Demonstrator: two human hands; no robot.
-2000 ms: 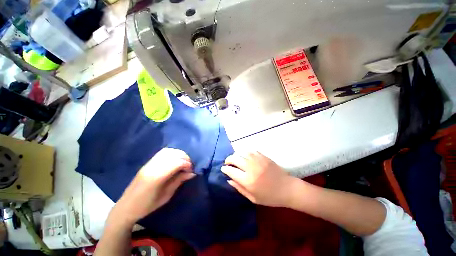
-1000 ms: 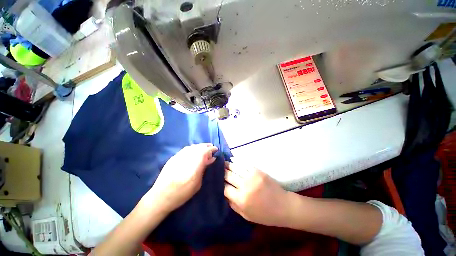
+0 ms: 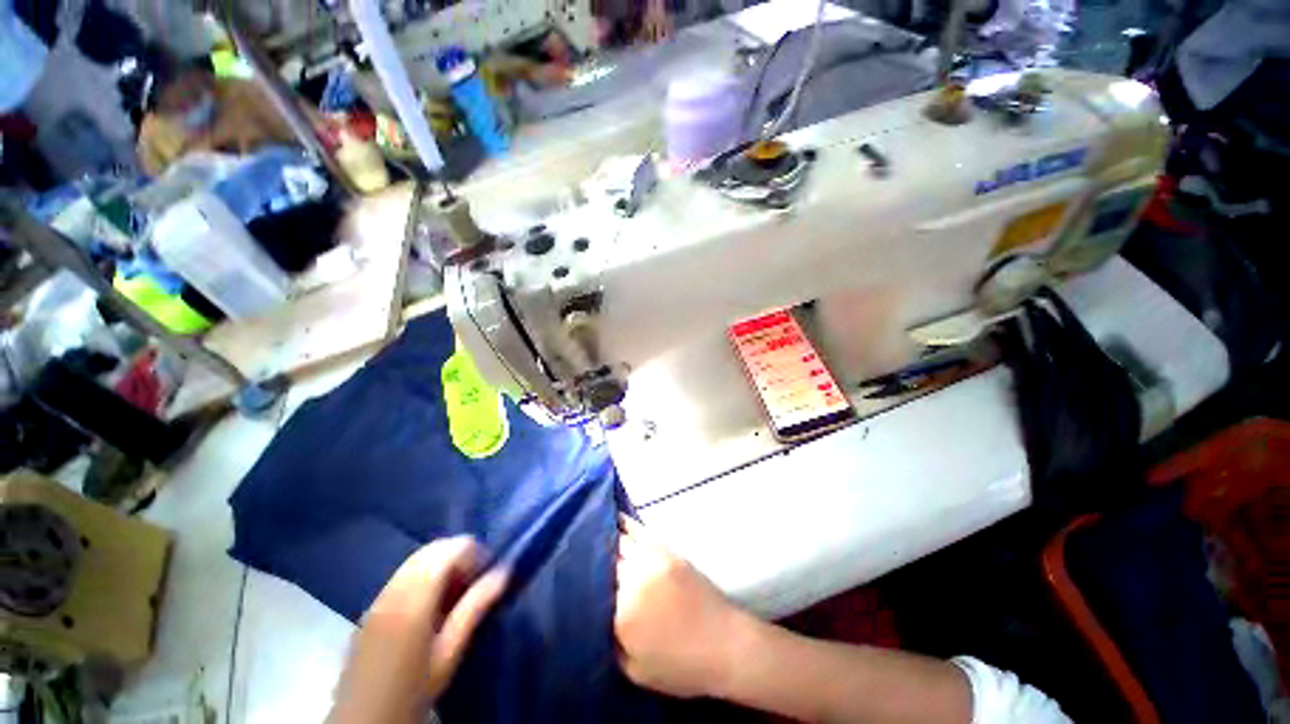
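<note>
The navy fabric panel [image 3: 382,467] lies on the white table, runs under the needle area and hangs over the front edge. The cream-white sewing machine [image 3: 764,234] stands behind it, its presser foot area [image 3: 591,424] lit. My left hand [image 3: 425,622] is on the fabric with thumb and fingers slightly parted; whether it pinches cloth is unclear. My right hand [image 3: 672,608] grips the fabric's right edge in front of the needle, its fingertips partly hidden. A lime-green tag [image 3: 474,407] hangs at the machine head over the fabric.
A smartphone [image 3: 789,371] and a slim dark tool [image 3: 913,379] lie under the machine arm. A black plastic bag [image 3: 1068,403] hangs at the right, above an orange basket [image 3: 1224,481]. A second machine [image 3: 85,566] is at left. A person [image 3: 212,120] is at the back left.
The view has tilted up, showing the whole machine and the room behind. My left hand has moved back from the needle, apart from my right hand, which stays at the fabric's right edge.
</note>
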